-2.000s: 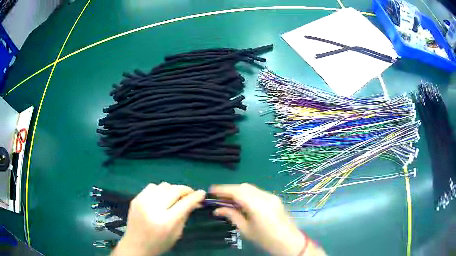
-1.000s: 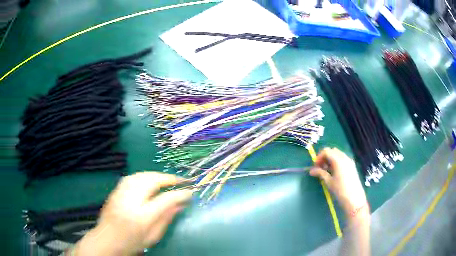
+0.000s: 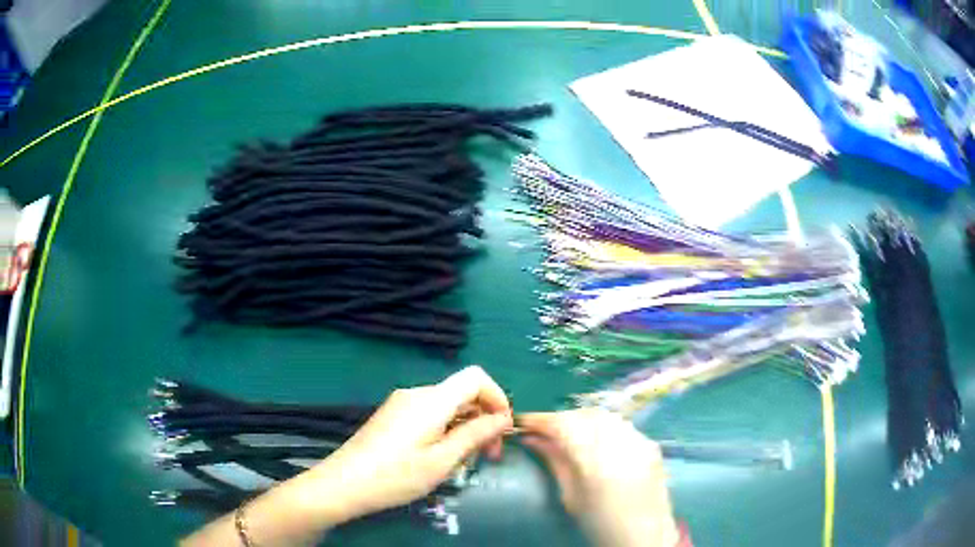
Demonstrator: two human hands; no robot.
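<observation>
My left hand [image 3: 428, 443] and my right hand [image 3: 604, 459] meet at the fingertips, low in the middle. Both pinch the ends of a small bunch of wire leads [image 3: 716, 453]. The bunch runs out to the right of my right hand, blurred, with a white connector [image 3: 787, 454] at its far end. The wire tips are mostly hidden by my fingers. A fanned pile of coloured wires [image 3: 663, 288] lies above and right of my hands. A large pile of black sleeves [image 3: 331, 230] lies above and left.
Sleeved harnesses [image 3: 267, 417] lie under and left of my left arm. A white sheet [image 3: 684, 176] holds crossed dark lengths. A blue bin [image 3: 930, 160] stands upper right. A dark harness bundle [image 3: 912, 342] lies far right. A white board with red handles [image 3: 15, 267] is at the left edge.
The view has swung back left since one second ago. My hands, then apart along the wires, are now together at the wire tips. The bunch has come away from the pile's lower edge.
</observation>
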